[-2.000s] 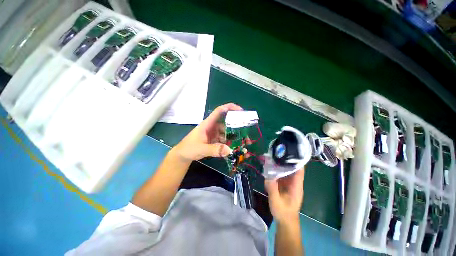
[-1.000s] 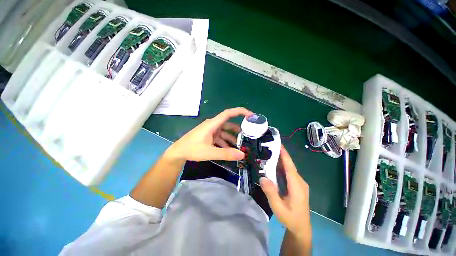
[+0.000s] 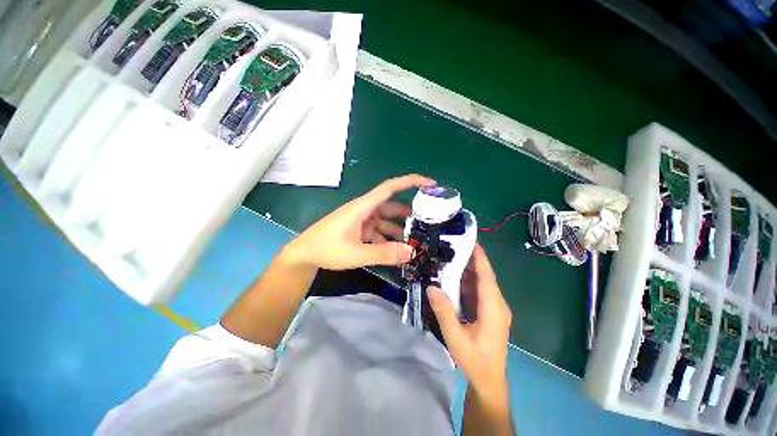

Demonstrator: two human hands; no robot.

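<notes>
I hold a part-built unit above the bench's front edge: a white housing half [image 3: 461, 255] with a dark inner assembly [image 3: 433, 247] and a white round head piece [image 3: 436, 204] at its top. My left hand [image 3: 349, 234] is on the unit's left side, its thumb on the dark assembly and its fingers behind the head piece. My right hand [image 3: 475, 328] grips the housing's lower right, thumb at the front. Both hands are bare. A thin red wire runs right from the unit to the wired oval parts [image 3: 545, 226] on the mat.
A white foam tray [image 3: 162, 196] with green boards stands left, over white paper [image 3: 328, 128]. Another foam tray [image 3: 615, 315] with boards stands right. A cream cloth bundle [image 3: 596, 213] and a slim metal rod [image 3: 592, 302] lie beside it. The green conveyor [image 3: 477, 51] runs behind.
The board and white housing, held apart two seconds ago, are now together in both hands, with the head piece on top. Since one second ago, the right hand has shifted slightly left.
</notes>
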